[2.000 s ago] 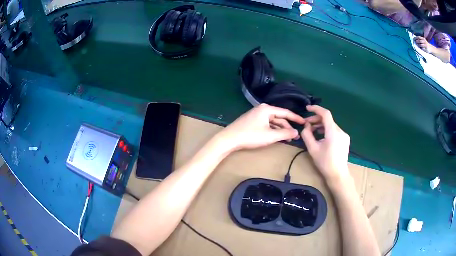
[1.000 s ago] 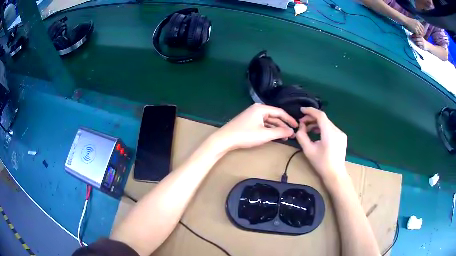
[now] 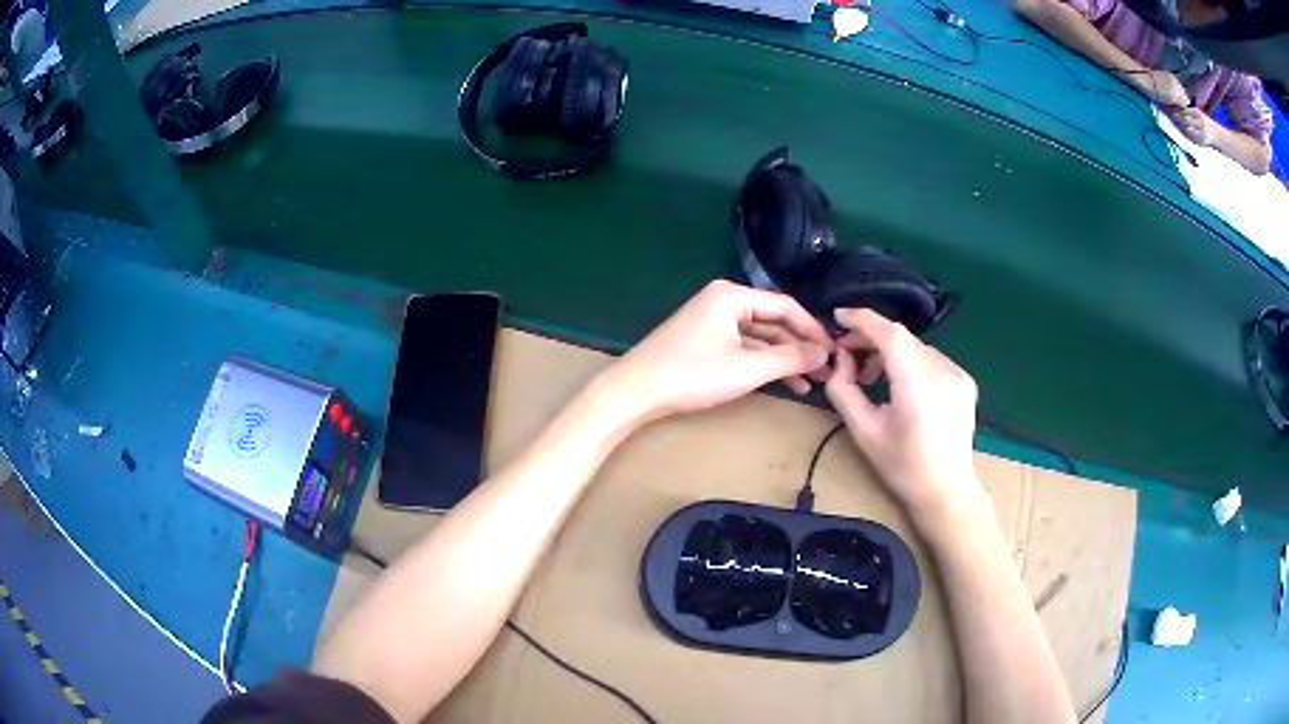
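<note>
My left hand (image 3: 728, 348) and my right hand (image 3: 905, 403) meet fingertip to fingertip above the far edge of the cardboard. Thumbs and index fingers are pinched together; a small dark bit shows between them, too small to identify. The black two-well dock (image 3: 780, 580) lies on the cardboard sheet (image 3: 594, 523) below my hands, with a thin black cable (image 3: 820, 460) running from its far edge up toward my fingers. Black headphones (image 3: 834, 255) lie on the green belt just beyond my hands, partly hidden by my fingers.
A black smartphone (image 3: 441, 400) and a silver charger box (image 3: 276, 450) with red lights lie left. More headphones (image 3: 544, 102) sit on the dark green belt (image 3: 657, 212), others at far left (image 3: 209, 102) and right edge (image 3: 1268, 368). Another person's hands (image 3: 1187, 111) show upper right. White scraps (image 3: 1172, 627) lie right.
The headphones on the belt have shifted right, those beyond my hands showing more clearly past my fingers. My hands stay nearly in place, fingertips together. The other person's hands have moved slightly.
</note>
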